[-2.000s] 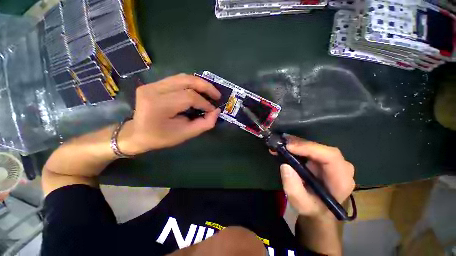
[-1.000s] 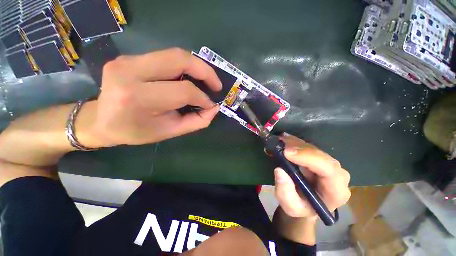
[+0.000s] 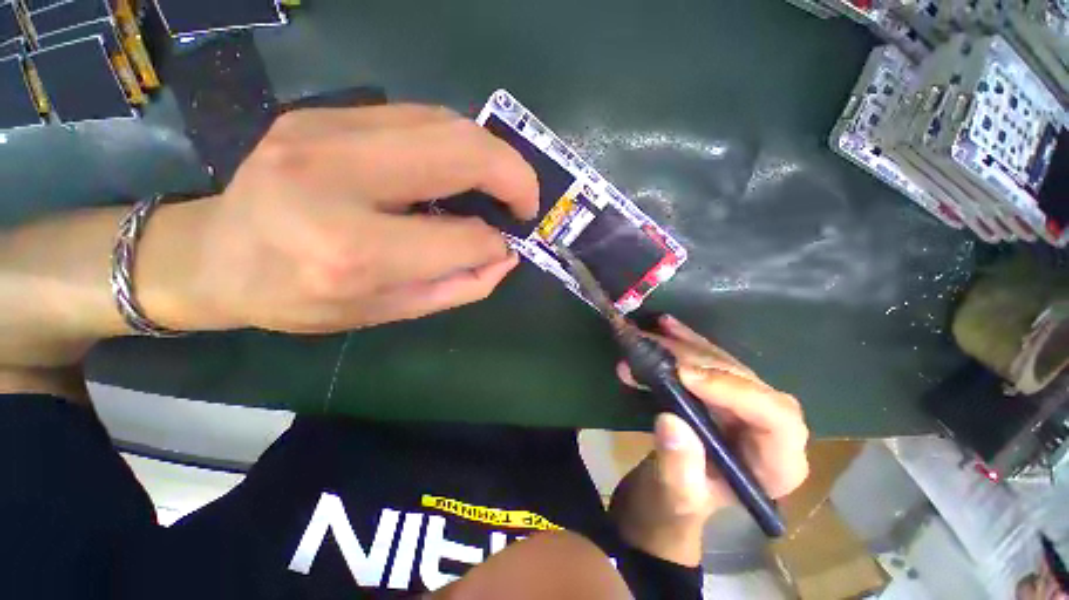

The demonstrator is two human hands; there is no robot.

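A white-edged circuit board (image 3: 635, 220) lies tilted on the green mat, red patches at its lower right end. A dark LCD screen (image 3: 549, 176) lies on its upper left part, its orange flex cable (image 3: 556, 220) at the board's middle. My left hand (image 3: 363, 223) has its index finger on the screen; its thumb and another finger are pinched at the board's lower edge, on what looks like a thin solder wire, hard to see. My right hand (image 3: 733, 422) holds the black soldering iron (image 3: 709, 440), its metal tip close to the flex cable's lower end; contact is unclear.
Rows of LCD modules (image 3: 82, 80) stand at the upper left, beside a black sheet (image 3: 220, 100). Stacked boards (image 3: 897, 129) are at the upper right. A dull yellow-brown roll (image 3: 996, 311) sits at the right. A part of a person's hand (image 3: 1041, 586) shows at the lower right corner.
The view has shifted, so the screen rows slide out at the upper left and the roll shows more. The board appears turned slightly clockwise. Both hands keep their holds, the iron tip near the cable.
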